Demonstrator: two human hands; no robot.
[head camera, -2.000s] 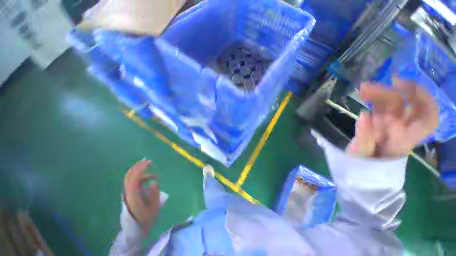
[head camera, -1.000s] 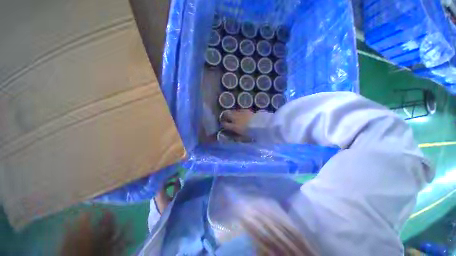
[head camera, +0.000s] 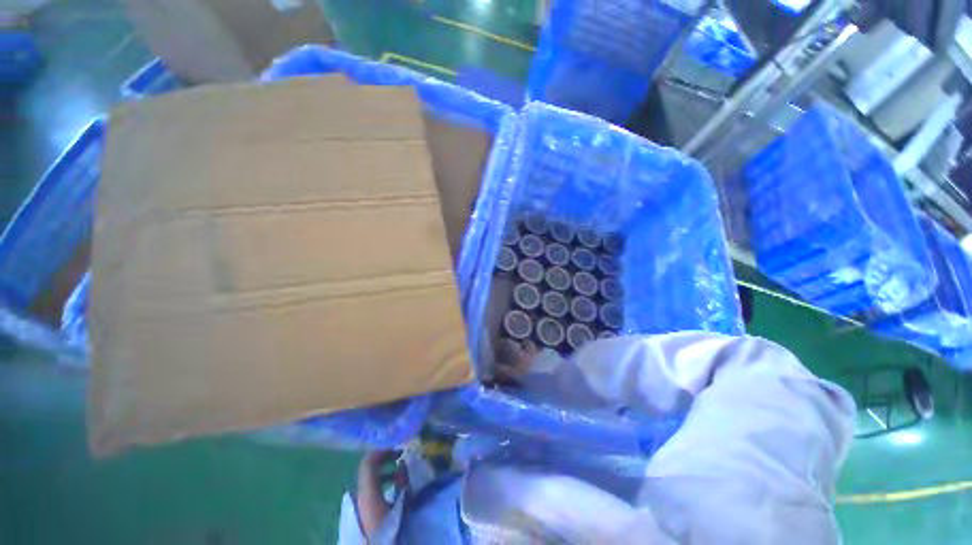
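A blue film-lined crate (head camera: 682, 256) stands in front of me. Several rows of dark round units with ringed grey tops (head camera: 555, 278) stand upright on its floor. My right arm reaches over the near wall. My right hand (head camera: 518, 362) is down at the near left corner, touching or just above the units there. Its fingertips are partly hidden, and I cannot tell if it grips one. My left hand (head camera: 373, 492) is low, outside the crates near my body, partly hidden by the sleeve and small. What it holds cannot be seen.
A creased brown cardboard sheet (head camera: 277, 256) lies over the neighbouring film-wrapped crate on the left. Another blue crate (head camera: 43, 250) stands at the far left. Stacked blue crates (head camera: 831, 213) stand by a metal frame on the right. A stool (head camera: 914, 392) stands on the green floor.
Since one second ago the view has tilted up and widened, showing more crates and floor. My right hand remains in the crate's near left corner. Two seconds ago both hands were raised outside it.
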